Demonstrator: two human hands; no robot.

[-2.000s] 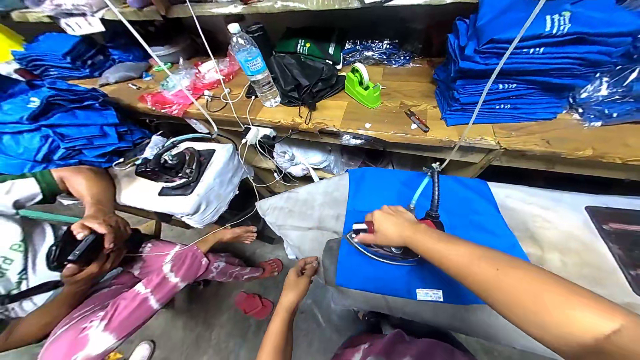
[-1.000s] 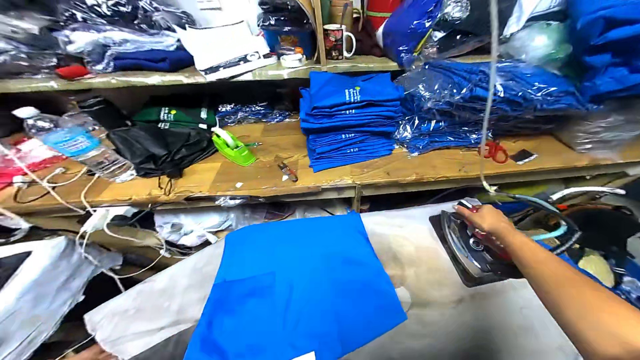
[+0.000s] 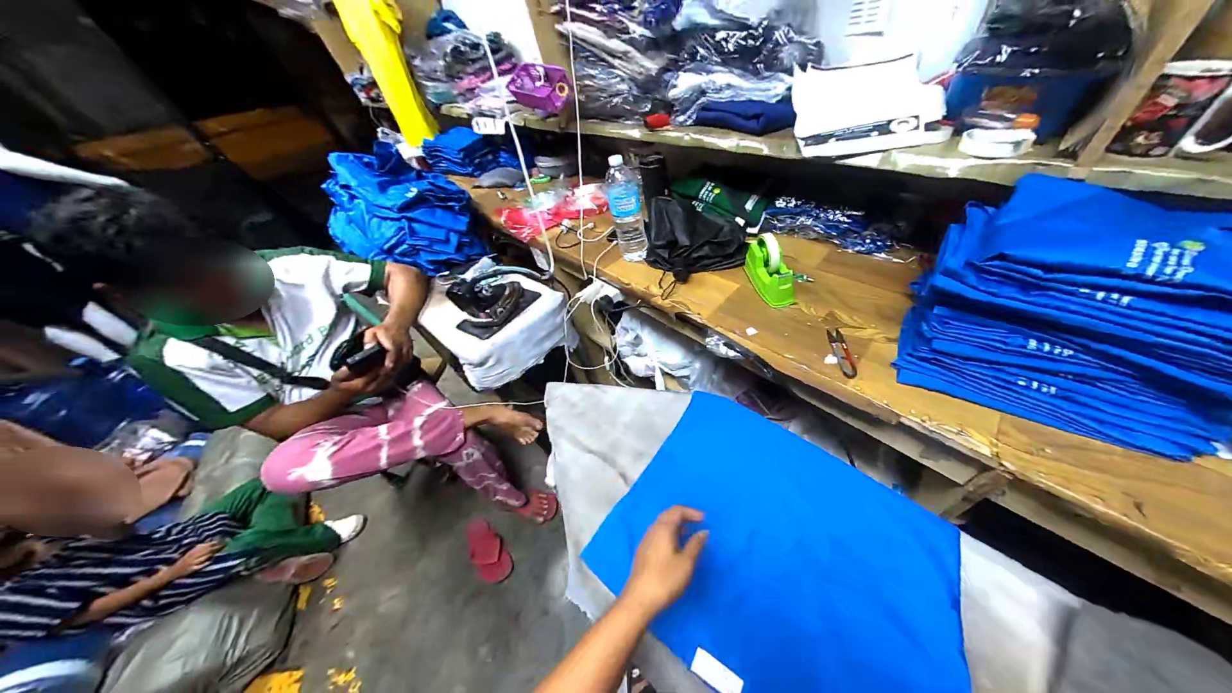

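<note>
A blue cloth piece [image 3: 799,539] lies flat on the grey padded ironing board [image 3: 616,423], with a white label [image 3: 717,671] at its near edge. Over the left part of the cloth is my left hand [image 3: 666,558], fingers apart and slightly curled, holding nothing; whether it touches the cloth is unclear. My right hand is out of view, and so is the iron it held earlier. Another iron [image 3: 489,300] rests on a white padded stand [image 3: 515,342] beyond the board's far left end.
A wooden bench [image 3: 818,318] holds a stack of blue cloth bags [image 3: 1068,327], thread snips [image 3: 842,353], a green tape dispenser [image 3: 770,272] and a water bottle [image 3: 626,210]. A seated person [image 3: 298,337] holds a dark object at left. Another person [image 3: 125,568] lies beyond.
The iron in my right hand moved off the blue cloth onto a dark rest at the right, then both left view. My left hand has come over the cloth. The view has swung left.
</note>
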